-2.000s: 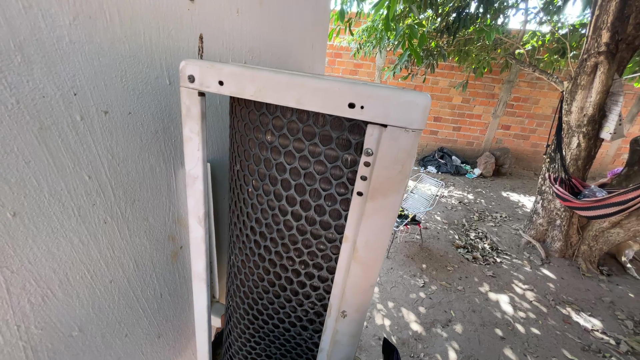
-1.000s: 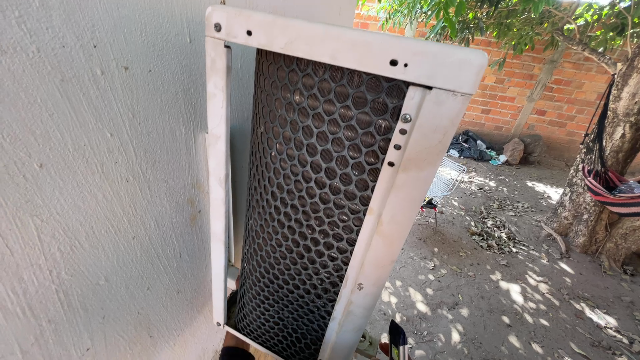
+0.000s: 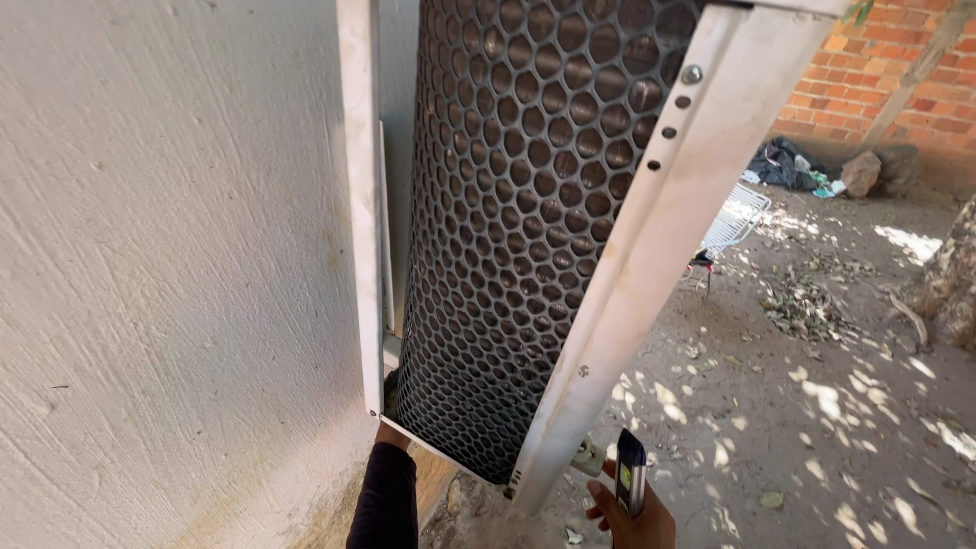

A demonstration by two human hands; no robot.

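Observation:
A metal-framed air conditioner outdoor unit with black honeycomb mesh over its coil stands beside the wall. My left hand reaches to the lower left corner of the frame; its fingers are hidden behind the bottom edge, and a dark sleeve covers the arm. Right of the frame's lower end, my right hand holds a dark-tipped tool with a metallic body, its exact kind unclear. The fingertips are near a pale valve fitting on the unit's side.
A rough painted wall runs close along the left. To the right are sandy ground with leaves, a white slatted chair, a black bag, a rock, a tree trunk and a brick wall.
Both hands now show by the unit's lower end; the right one, with the tool, has come into view beside the fitting. The view has tilted down and moved closer.

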